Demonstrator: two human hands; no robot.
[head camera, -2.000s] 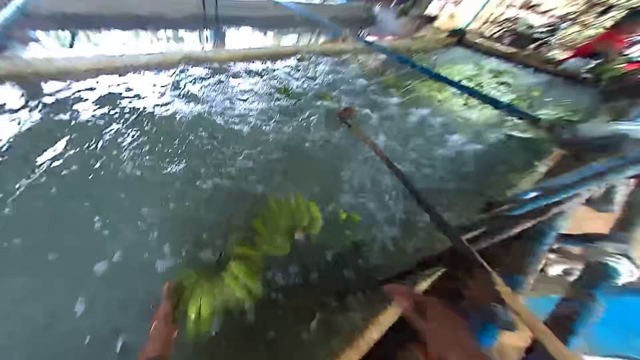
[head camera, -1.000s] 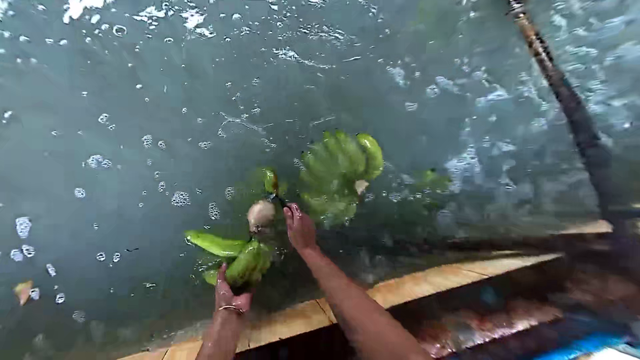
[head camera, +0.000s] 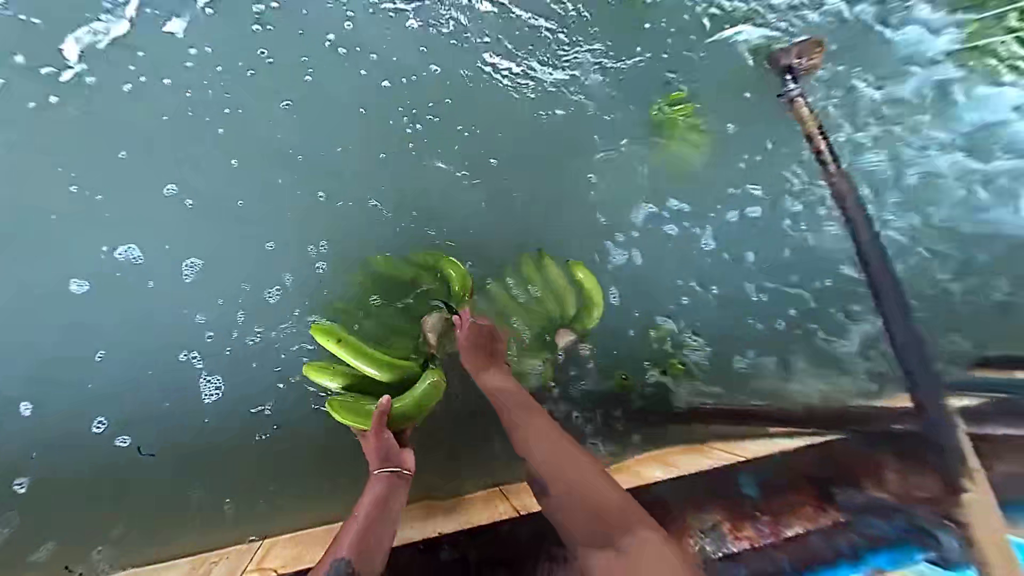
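My left hand (head camera: 386, 444), with a thin bracelet at the wrist, grips the lower fruit of a hand of green bananas (head camera: 364, 356) that lies partly under the murky water. My right hand (head camera: 482, 344) is at the pale cut crown (head camera: 434, 330) of that cluster, its fingers closed on a small dark tool (head camera: 446, 306), probably a knife; most of the tool is hidden. Just right of my right hand, a second banana cluster (head camera: 552, 296) floats mostly submerged, its crown showing. Farther off, another green cluster (head camera: 680, 128) shows dimly in the water.
A tiled tank edge (head camera: 464, 516) runs along the near side, below my forearms. A long pole (head camera: 880, 272) with a blunt brown head slants over the water at the right. Foamy, churning water lies at the upper right; blue and rusty surfaces are beyond the edge.
The view has swung down toward the near edge since the oldest frame. Both hands, apart in the oldest frame, are now at one banana cluster; more of its fruit shows than one second ago.
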